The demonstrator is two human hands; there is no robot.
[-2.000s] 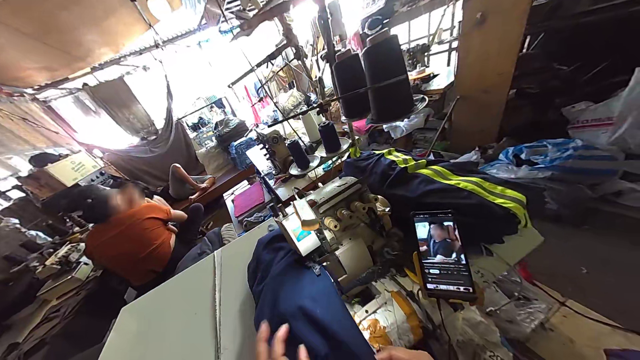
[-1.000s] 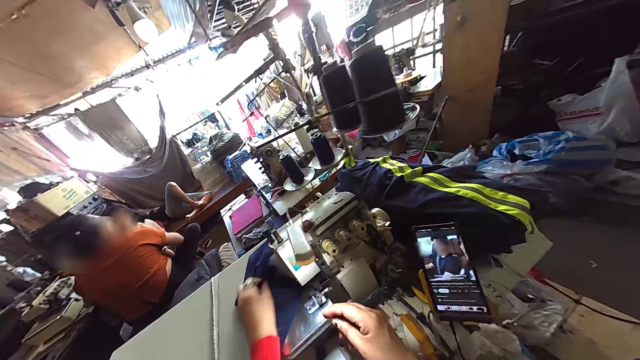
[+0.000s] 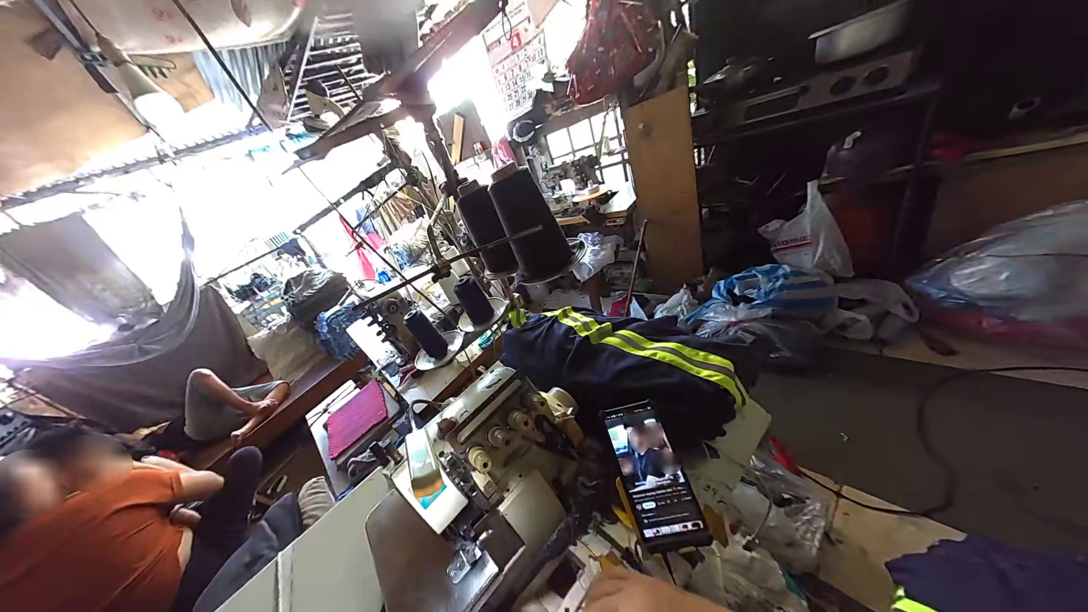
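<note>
At the bottom edge shows one hand, my right hand (image 3: 650,590), cut off by the frame, low beside the overlock sewing machine (image 3: 501,442); its fingers are not clear. My left hand is out of view. No cloth lies on the machine's metal plate (image 3: 408,544) near the presser foot (image 3: 463,557). A smartphone (image 3: 654,476) with a lit screen stands propped right of the machine. Behind it lies a dark navy garment (image 3: 629,357) with yellow reflective strips. Large black thread cones (image 3: 531,225) and smaller dark spools (image 3: 425,333) stand behind the machine.
A person in an orange shirt (image 3: 110,544) sits at left, and another person's legs (image 3: 229,404) rest on a bench. Plastic bags (image 3: 773,289) lie at right. A black cable (image 3: 922,442) crosses the floor. More navy cloth (image 3: 986,574) lies at lower right.
The navy cloth that lay at the machine is gone from the plate. My left hand has left the view, and my right hand is lower at the bottom edge. The view has turned rightward.
</note>
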